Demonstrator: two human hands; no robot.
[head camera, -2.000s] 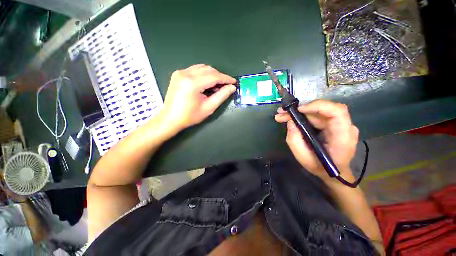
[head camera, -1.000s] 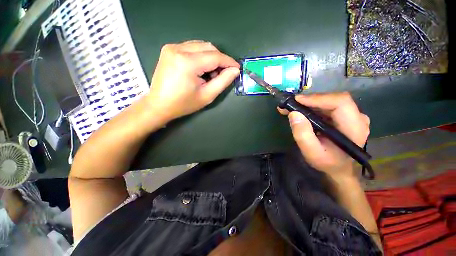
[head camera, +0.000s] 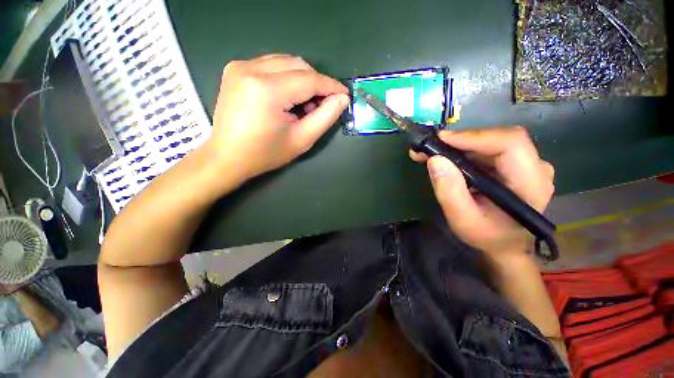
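A green circuit board (head camera: 401, 102) with a pale central square and dark frame lies on the dark green bench. My right hand (head camera: 491, 184) is shut on the black soldering iron (head camera: 480, 179). The iron's metal tip points to the upper left part of the board, close to its left edge. My left hand (head camera: 277, 111) is at the board's left edge, with thumb and forefinger pinched together there. Whether they hold a small part or the board's edge is too small to tell.
A white component tray (head camera: 166, 81) with rows of dark parts and a dark slab (head camera: 80, 107) are at left. A white cable, charger block (head camera: 76, 203) and desk fan (head camera: 21, 249) are further left. A solder-covered pad (head camera: 584, 52) is at upper right. Red crates (head camera: 613, 310) stand lower right.
The iron's tip has swung from above the board down to its upper left part, and my right hand has turned with it. My left hand stays at the board's left edge. The camera view has shifted.
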